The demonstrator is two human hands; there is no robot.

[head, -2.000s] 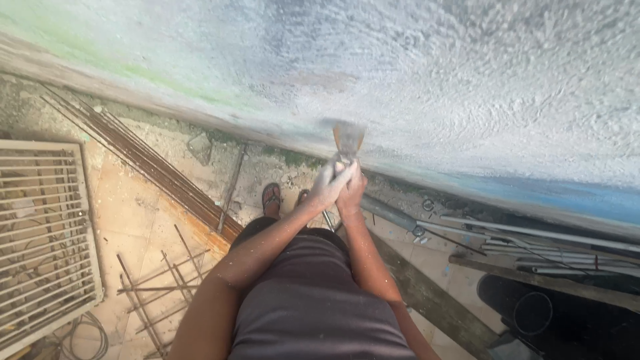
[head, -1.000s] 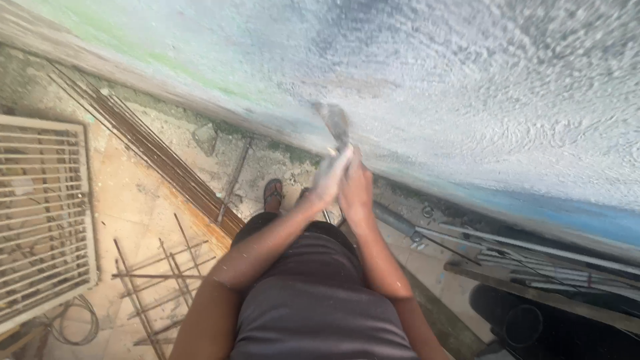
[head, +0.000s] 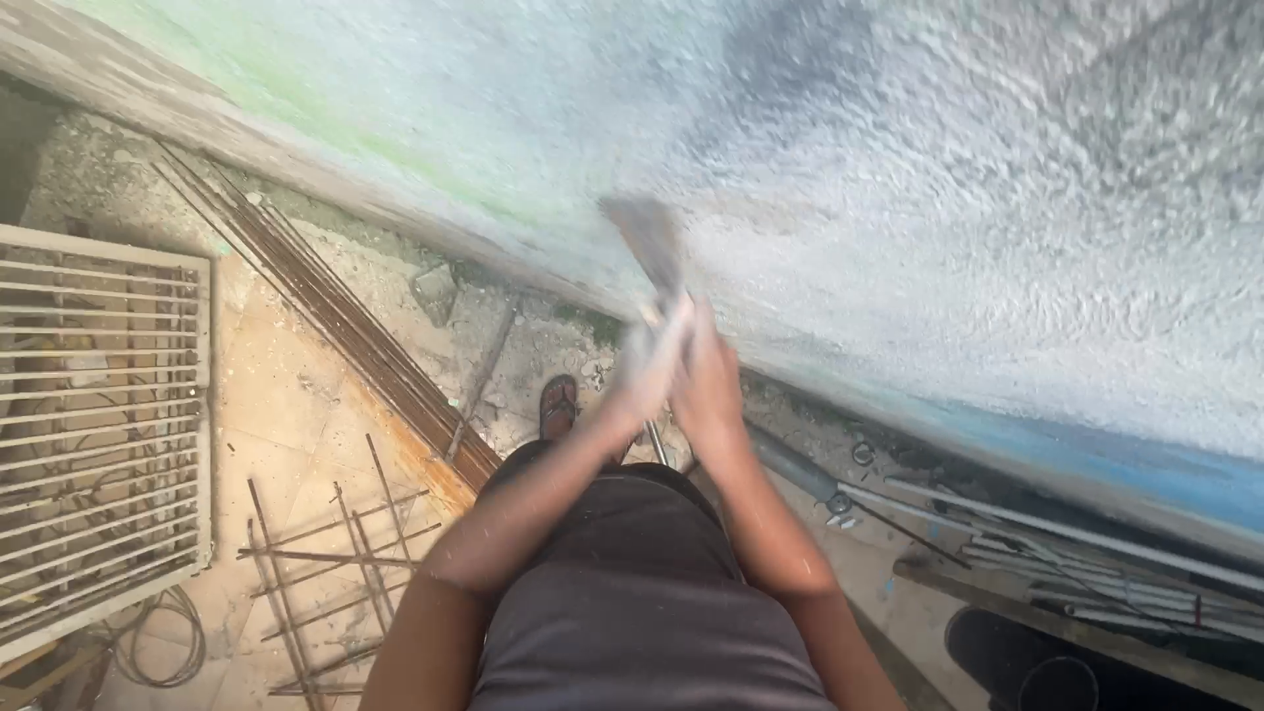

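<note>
Both my hands grip the handle of a scraper (head: 647, 237), whose wide flat metal blade lies against or just over a rough painted wall (head: 889, 267). My left hand (head: 654, 360) is blurred and dusted white. Close beside it on the right, my right hand (head: 707, 380) is closed around the same tool. The fingers hide most of the handle. Blur leaves it unclear whether the blade touches the paint, which is white, grey, green and blue.
Rusty steel rods (head: 346, 326) lie on the floor at left, near a tied rebar mesh (head: 326, 563) and a white metal grille (head: 209, 415). A grey pipe (head: 795, 459), thin pipes (head: 1066, 523) and a black container (head: 997, 642) are at right. My sandalled foot (head: 558, 405) stands near the wall's base.
Two seconds ago the scraper blade pointed straight up from my hands; now it tilts up to the left. Both hands keep their hold on it.
</note>
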